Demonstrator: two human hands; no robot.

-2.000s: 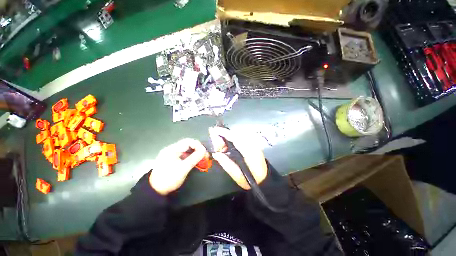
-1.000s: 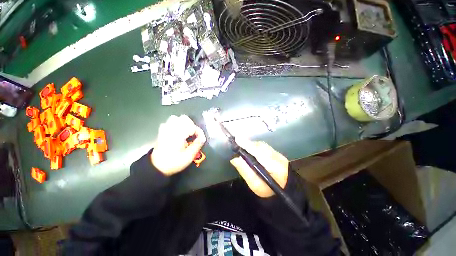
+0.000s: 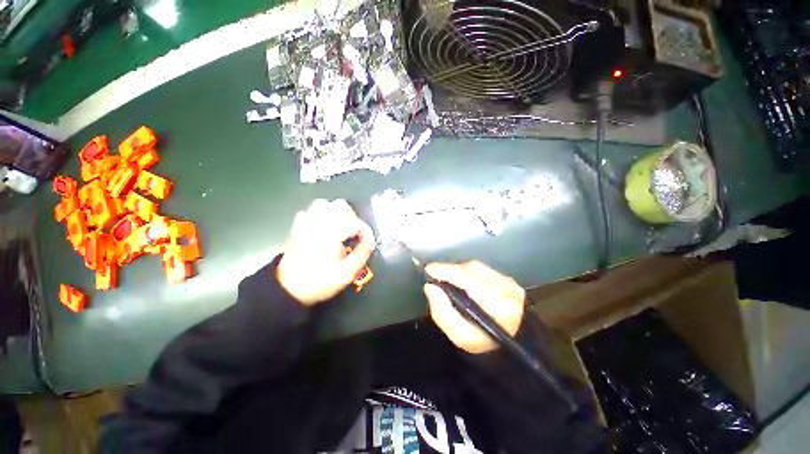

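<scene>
My left hand (image 3: 321, 252) is closed around an orange housing (image 3: 361, 277), whose lower part shows below the fingers; the rest is hidden. My right hand (image 3: 475, 306) holds a black soldering iron (image 3: 484, 321) like a pen. Its thin tip points up and left, a little right of my left hand. A whitish piece (image 3: 387, 206) lies in the glare on the mat above the tip; its details are washed out. A thin wire-like line (image 3: 448, 211) lies to its right.
Orange housings (image 3: 107, 204) are heaped at left. Silver-white board pieces (image 3: 342, 97) are piled in front of the fan (image 3: 484, 53). A yellow-green round container (image 3: 671, 183) stands at right beside a black cable (image 3: 601, 177). A carton with black plastic (image 3: 666, 381) sits below the bench edge.
My hands were close together two seconds ago; my right hand has since moved right and down with the iron. Since one second ago the iron tip has drawn slightly back from the whitish piece. The view has shifted.
</scene>
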